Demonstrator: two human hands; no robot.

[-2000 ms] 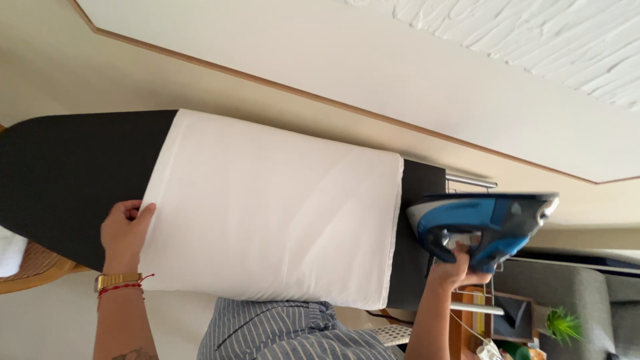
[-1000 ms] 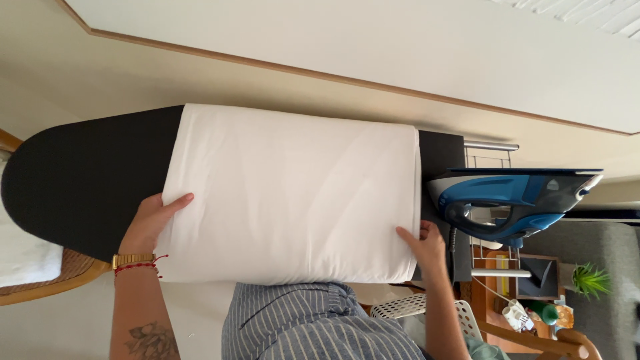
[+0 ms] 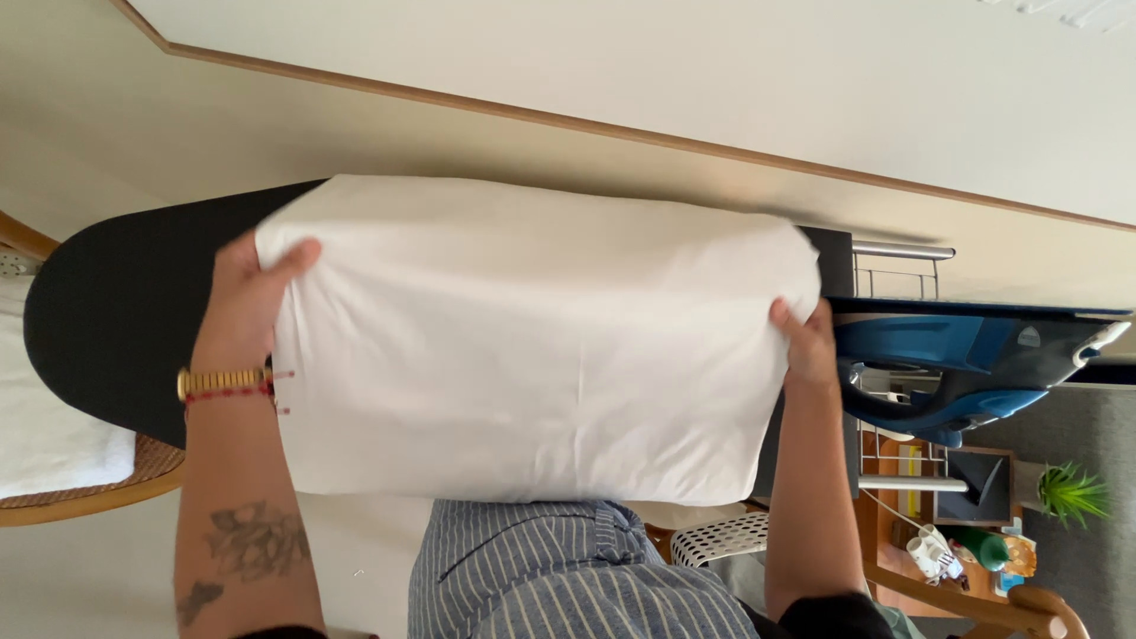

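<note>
White fabric (image 3: pixel 532 337) lies across a black ironing board (image 3: pixel 133 302), its middle slightly raised in folds between my hands. My left hand (image 3: pixel 257 293) pinches the cloth's left side, thumb on top and fingers underneath. On that wrist are a gold watch band and a red string bracelet. At the cloth's right side, my right hand (image 3: pixel 808 342) grips the edge with the thumb above. Just right of that hand, a blue and black steam iron (image 3: pixel 967 364) rests on its heel at the board's right end, over the metal rack (image 3: pixel 914 484).
A wall with wooden trim (image 3: pixel 621 133) runs along the board's far side. White cloth (image 3: pixel 62 426) lies on a woven-seat chair (image 3: pixel 160 461) at left. Lower right are a perforated white basket (image 3: pixel 719 537), a green plant (image 3: pixel 1069 493), a wooden chair (image 3: pixel 976 612) and small items on a table.
Two seconds ago my right hand held the iron; one second ago it stood on the rack. Since then both hands have taken hold of the fabric, which lay flat and is now lifted and creased.
</note>
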